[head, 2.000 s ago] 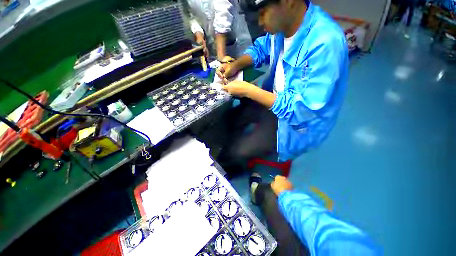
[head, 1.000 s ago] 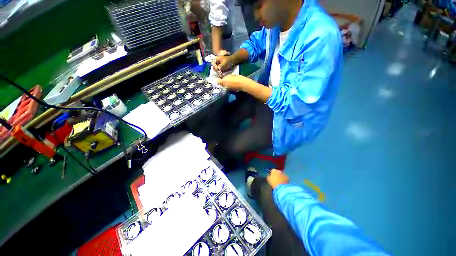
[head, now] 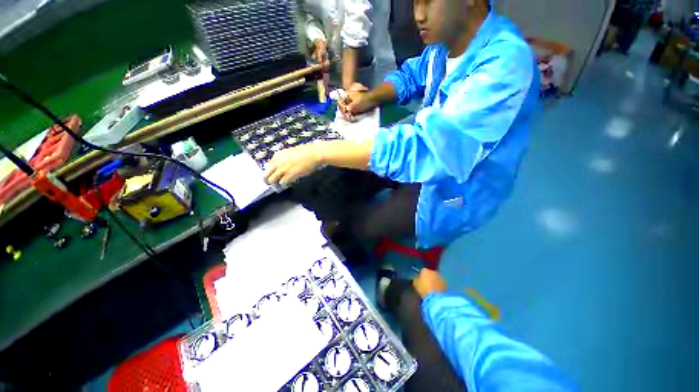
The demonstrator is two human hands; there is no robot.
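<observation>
A clear tray (head: 395, 337) of round parts with white faces and dark slashes lies low in front of me. A white sheet (head: 264, 356) covers several of its pockets. A stack of loose white paper (head: 268, 249) lies at the tray's far edge. My right hand (head: 429, 283) is right of the tray, away from the parts, with fingers closed around the thin tip of what looks like tweezers; most of the tool is hidden. My left hand is not in view.
A neighbour in a blue smock (head: 475, 130) sits beyond, one hand over a second tray (head: 283, 134). A yellow-and-black box (head: 157, 203) with cables, a red tool (head: 61, 195) and stacked trays (head: 249, 34) stand on the green bench. A red stool (head: 149, 371) is lower left.
The neighbour's near arm has reached left over the second tray's near edge. My right hand stays right of my tray, and the view has shifted slightly.
</observation>
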